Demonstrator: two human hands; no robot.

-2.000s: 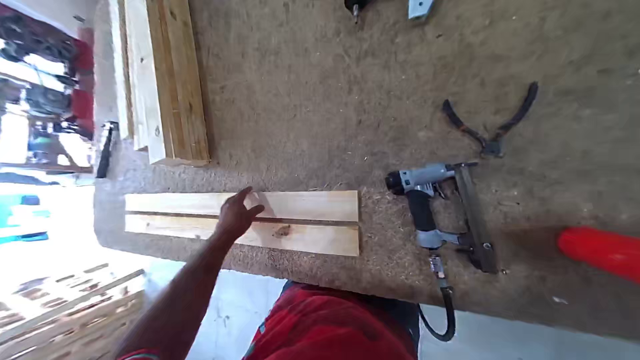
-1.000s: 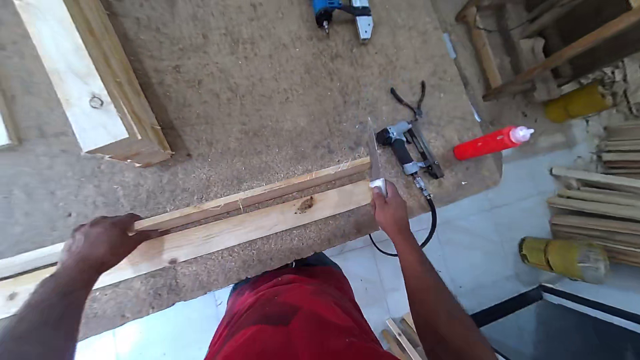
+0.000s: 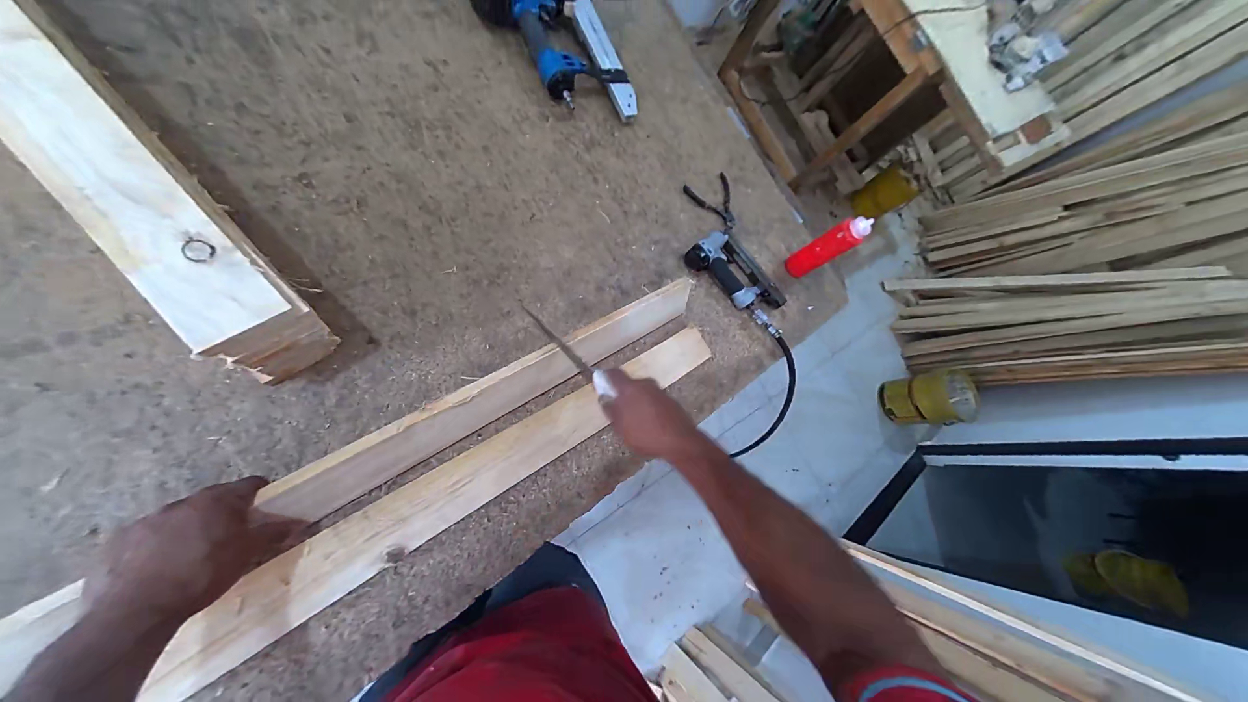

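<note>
My left hand (image 3: 190,546) grips the far one of two wooden boards (image 3: 468,414), which stands tilted up on its edge on the worktable. The near wooden board (image 3: 439,497) lies flat beside it, a narrow gap between them. My right hand (image 3: 643,414) is closed on the white handle of a thin-bladed knife or saw (image 3: 556,341), whose blade points up and left across the far board. Past the boards' right ends lies a grey and black pneumatic stapler (image 3: 731,273) with a black hose attached. Black-handled pincers (image 3: 717,205) lie just beyond it.
A stack of thick boards (image 3: 146,195) lies on the left of the worktable (image 3: 439,195). A blue pneumatic nailer (image 3: 565,58) is at the far edge, a red bottle (image 3: 829,247) near the right corner. Wood strips (image 3: 1082,322) and yellow containers (image 3: 928,398) are beyond on the right.
The white-handled tool has come into view in my right hand, and it has moved left from the boards' right end. The far board, flat two seconds ago, is now tilted up. The view has swung right.
</note>
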